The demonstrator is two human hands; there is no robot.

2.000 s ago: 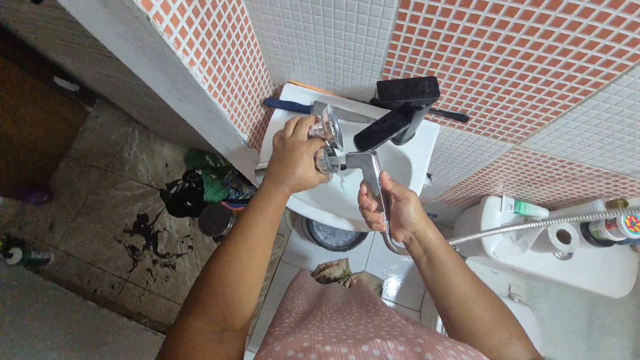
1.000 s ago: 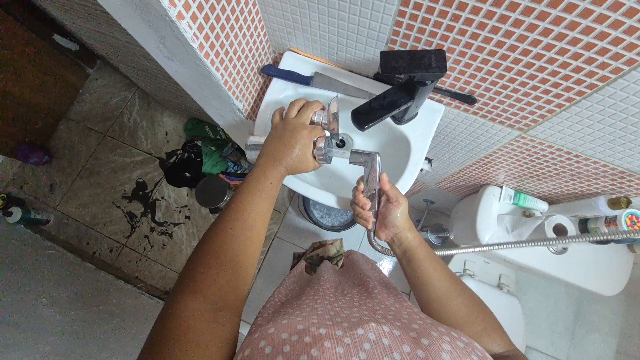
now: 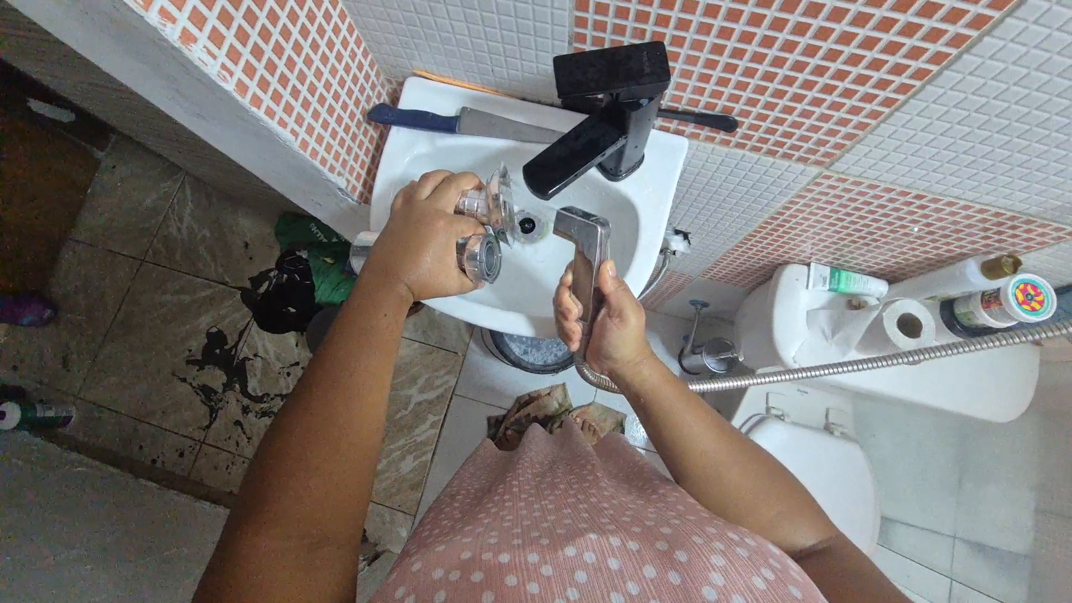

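Over the left side of the white washbasin [image 3: 394, 180], my left hand [image 3: 435, 234] grips a chrome drain fitting with a round ring end [image 3: 481, 257] and a clear or shiny flared part [image 3: 501, 205]. My right hand [image 3: 607, 318] is closed around a chrome handheld sprayer [image 3: 588, 243] with an angled head, which points left toward the fitting without touching it. A flexible metal hose [image 3: 754, 379] runs from the sprayer to the right. The basin's drain hole [image 3: 527, 225] shows between the hands.
A black faucet [image 3: 586, 142] stands at the basin's back, near a blue-handled knife [image 3: 461, 121] on the rim. Below the basin is a round container of water [image 3: 536, 352]. To the right are a toilet [image 3: 812, 469], a paper roll [image 3: 909, 325] and bottles.
The sprayer head and the fitting have moved apart; a second ago they were close together or touching. Both hands keep their hold.
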